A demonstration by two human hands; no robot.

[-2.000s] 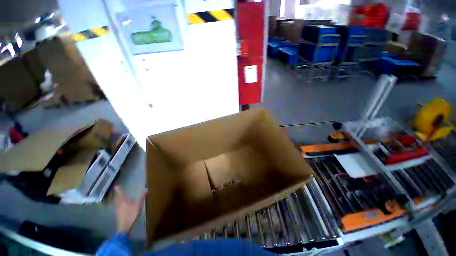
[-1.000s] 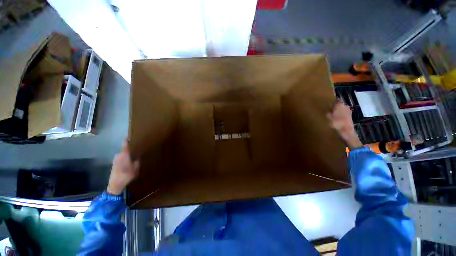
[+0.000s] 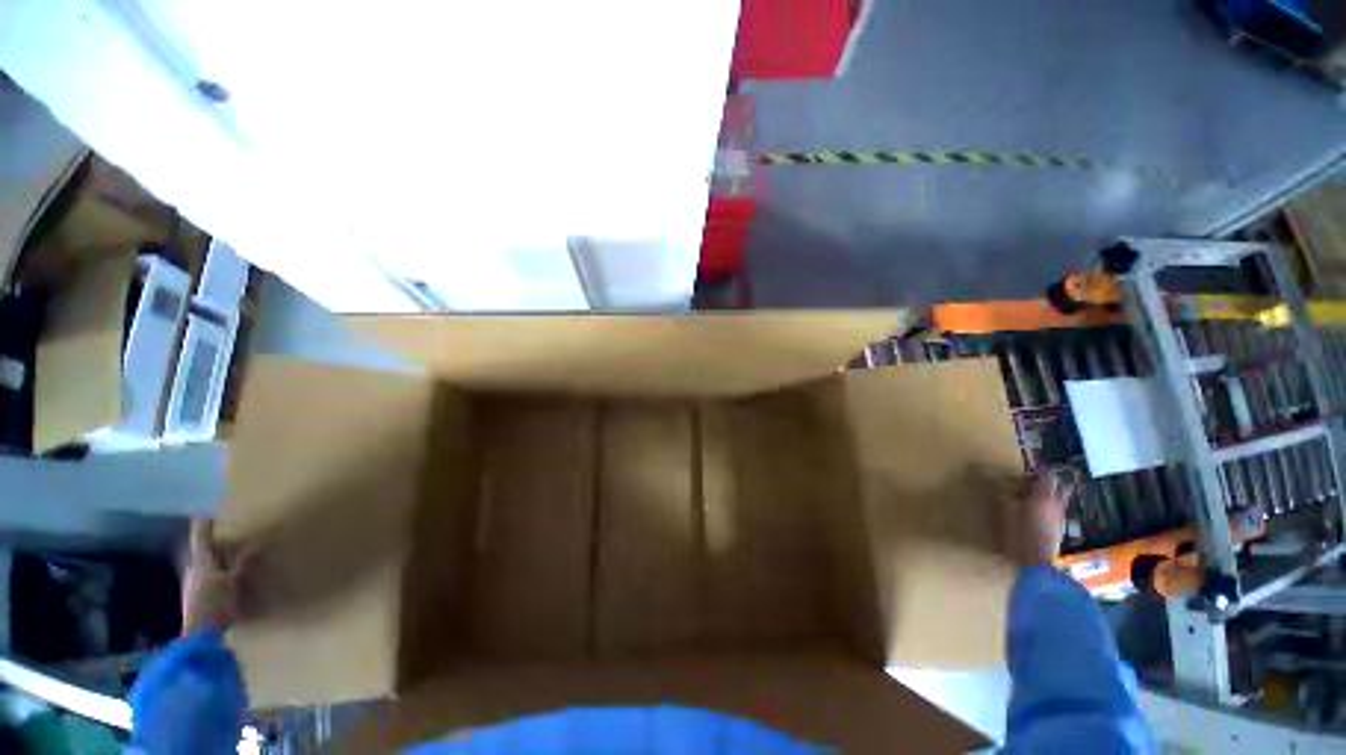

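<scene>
A large brown shipping carton stands open in front of me, seen from above. Its inside is empty, with seams across the bottom. Its left and right flaps are folded outward, and the far and near flaps are also spread. My left hand holds the outer edge of the left flap. My right hand holds the outer edge of the right flap. The fingers under the flaps are partly hidden. The carton hides most of what is beneath it.
A carton sealer with a metal frame and orange guides stands at the right over the roller conveyor, with a white sheet on it. A white pillar rises behind the carton. An opened carton with white boxes lies at the left.
The carton's side flaps have been spread outward; before, its walls stood straight up. My hands have moved farther apart and down. The carton sits lower in view.
</scene>
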